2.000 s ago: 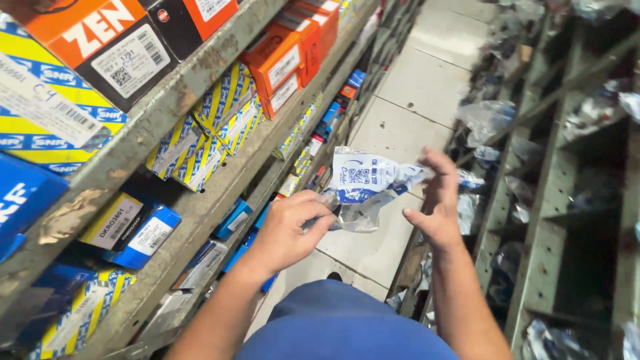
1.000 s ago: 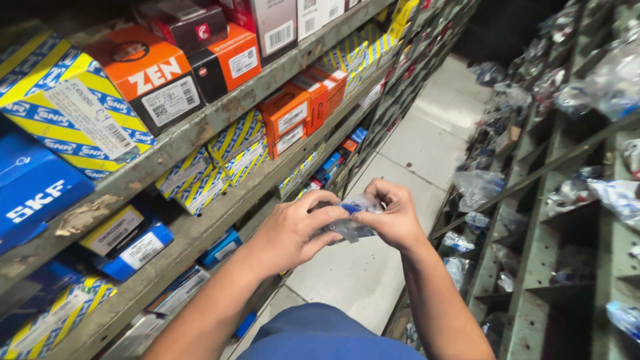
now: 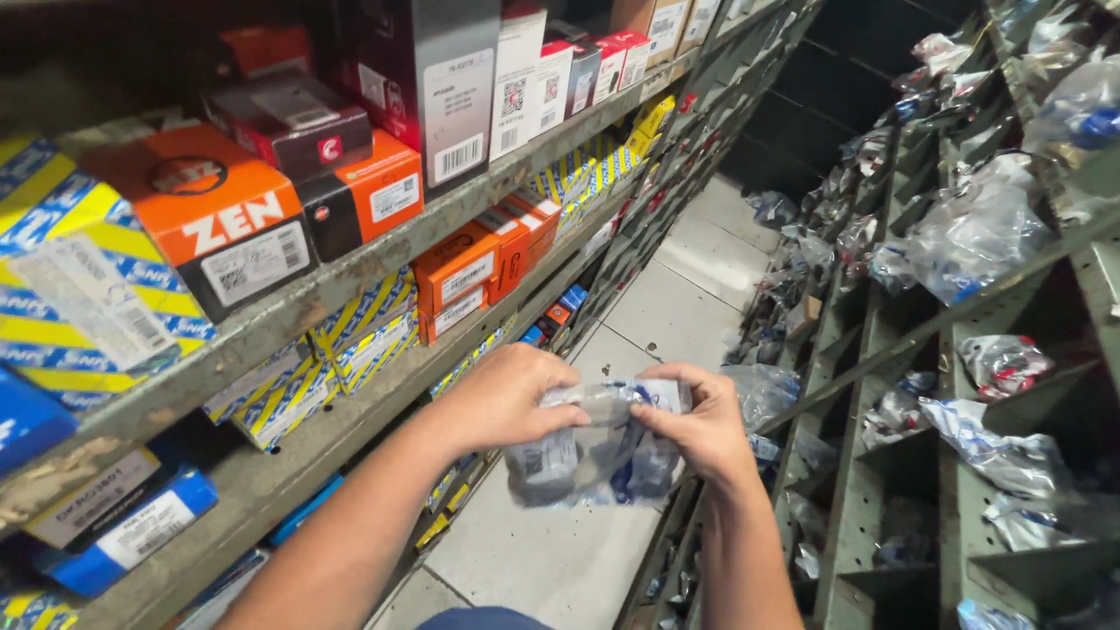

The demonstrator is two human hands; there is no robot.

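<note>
A clear plastic bag with blue and white print hangs between both hands over the tiled aisle floor. My left hand grips its upper left edge between thumb and fingers. At the upper right edge, my right hand pinches the bag the same way. Inside or behind the plastic at the lower left sits a greyish rounded item with a printed label; what it is cannot be told. The hands are apart, and the bag's top is stretched between them.
Metal shelving on the left holds boxed parts, among them an orange ZEN box, an SNR box and orange cartons. On the right, metal bins hold many plastic-bagged parts. A tiled floor runs between them.
My hands were close together around the crumpled bag one second ago; they are now farther apart with it spread between them. The view has shifted, showing more of the upper shelf.
</note>
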